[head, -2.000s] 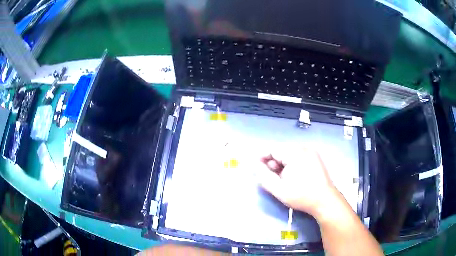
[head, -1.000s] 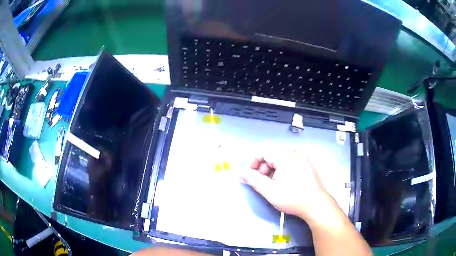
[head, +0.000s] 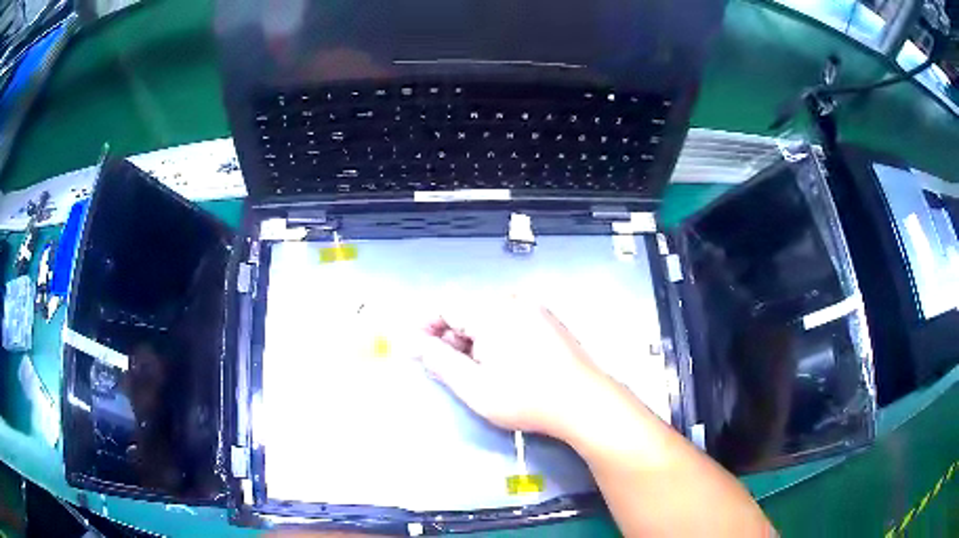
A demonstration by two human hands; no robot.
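The silver lid panel (head: 347, 420) lies in its black frame in the middle, nearest me. Yellow tape pieces stick on it at the top left (head: 339, 253), mid-left (head: 381, 347) and bottom (head: 524, 484). A thin pale cable (head: 519, 454) runs from the bottom tape up under my hand. My right hand (head: 505, 363) rests over the panel's middle with fingers curled. Glare hides whether its fingertips hold anything. The laptop base with black keyboard (head: 463, 142) lies beyond the lid. My left hand is not clearly visible; only a skin-coloured sliver shows at the bottom edge.
Glossy black screens with white strips lean at left (head: 147, 336) and right (head: 778, 315) of the lid. A blue tray (head: 68, 252) and a clear plastic piece (head: 18, 313) lie far left. A dark stack with pale sheets (head: 920, 236) is far right. A cable hangs at the top right.
The view has turned right, so the laptop and screens appear further left. The left skin-coloured part has sunk almost out of the picture. My right hand stays over the panel's middle.
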